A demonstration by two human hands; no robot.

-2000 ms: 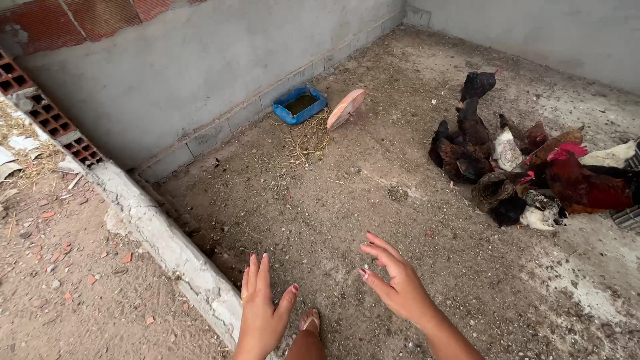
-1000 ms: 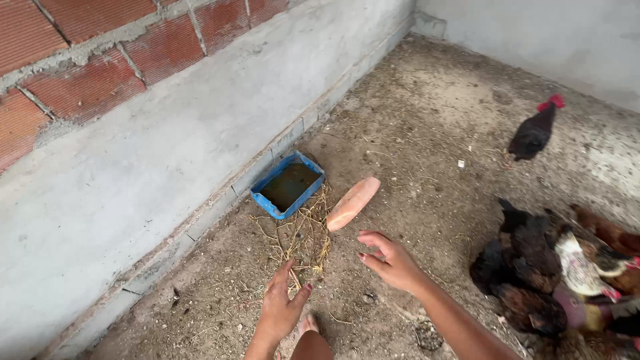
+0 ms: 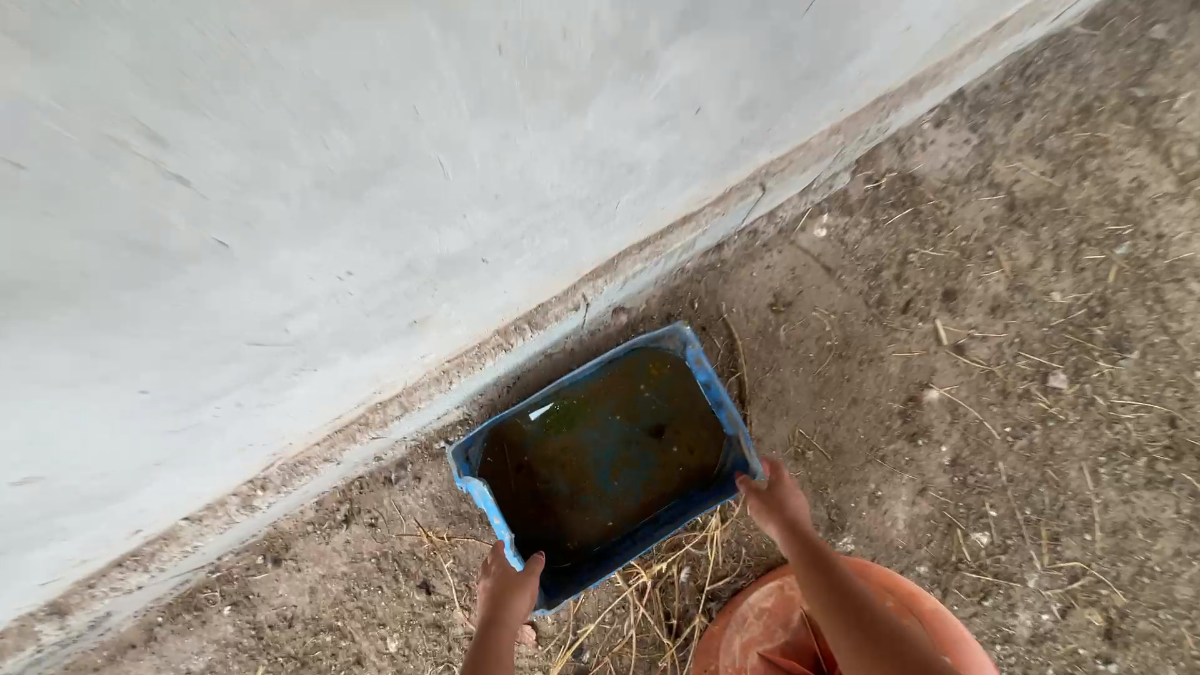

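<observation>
A blue plastic basin (image 3: 494, 511) with murky brown water in it lies beside the foot of the wall. My left hand (image 3: 507, 589) grips its near left corner, the thumb over the rim. At the near right corner my right hand (image 3: 776, 502) holds the rim the same way. Whether the basin is lifted off the ground I cannot tell. Below my right forearm is an orange-red round object (image 3: 750, 619), partly hidden by the arm and cut off by the view's lower edge.
A grey plastered wall (image 3: 281, 187) with a low ledge at its foot runs diagonally behind the basin. Dry straw (image 3: 637, 609) lies between the basin and the orange-red object. The dirt floor (image 3: 984, 375) is strewn with bits of straw and small debris.
Both hands, apart and holding nothing before, have come to the basin and taken hold of its rim. The view has moved in close; the chickens are out of it.
</observation>
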